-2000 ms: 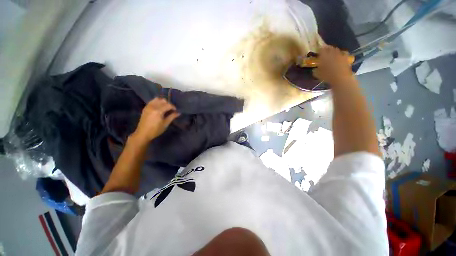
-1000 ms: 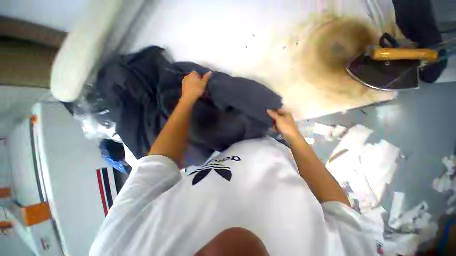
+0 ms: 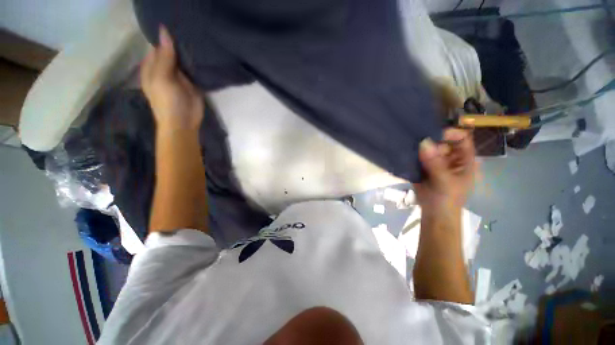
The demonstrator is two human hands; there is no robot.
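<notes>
A dark navy garment point(image 3: 317, 54) is spread and lifted between my hands over the off-white padded table point(image 3: 276, 155). My left hand point(image 3: 172, 87) holds its left edge, with fingers partly behind the cloth. My right hand point(image 3: 448, 162) pinches its lower right corner between thumb and fingers. The cloth is blurred and its top is cut off by the picture's upper edge. The iron's orange-tan handle point(image 3: 495, 121) shows just beyond my right hand; the iron's body is mostly hidden.
A dark garment pile point(image 3: 121, 141) lies at the left, beside a clear plastic bag point(image 3: 71, 175). A long pale padded board point(image 3: 74, 94) is at upper left. Hoses point(image 3: 573, 104) run right from the iron. White scraps point(image 3: 560, 242) and a cardboard box point(image 3: 573, 320) are on the floor at right.
The garment was lying on the table a second ago with both hands on it. Now it is raised and spread away from my body, with my hands wider apart.
</notes>
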